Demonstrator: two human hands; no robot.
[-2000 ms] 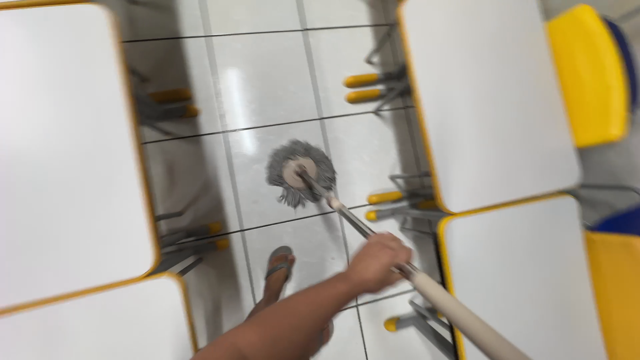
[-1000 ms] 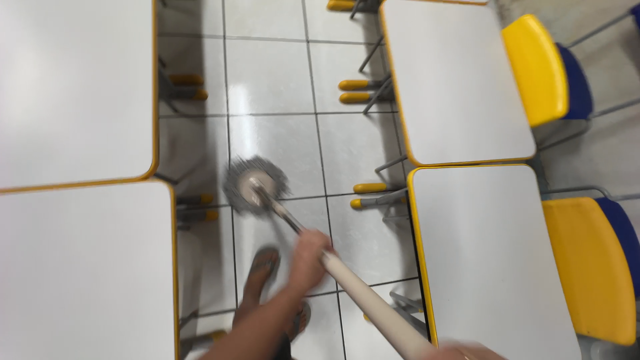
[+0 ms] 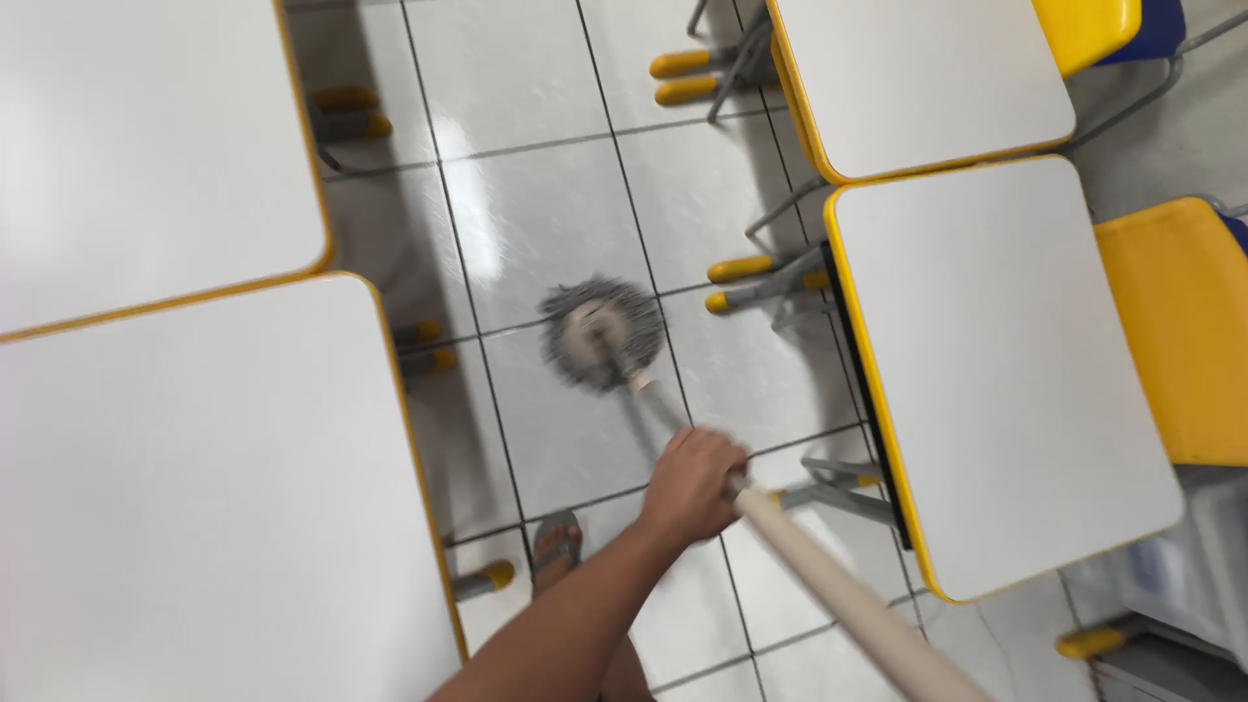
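Observation:
My left hand (image 3: 692,483) is closed around the lower part of a mop's pole (image 3: 843,585), where the metal tube meets the beige section. Beyond it, the round mop head (image 3: 634,331), with grey string fringe and a pale central disc, rests on the tiled floor (image 3: 565,429). The pole slants from the mop head down to the bottom right edge, where its upper end runs out of view. My right hand is out of view.
White desks with yellow edges flank the aisle, one (image 3: 195,487) at left and another (image 3: 1004,380) at right. Yellow-capped desk feet (image 3: 736,268) jut into the aisle. A yellow chair (image 3: 1175,331) stands at right. A sandalled foot (image 3: 558,541) is below the mop head.
The mop head has moved over the floor, with my left hand still on the pole. My right hand, at the bottom edge one second ago, has left the view.

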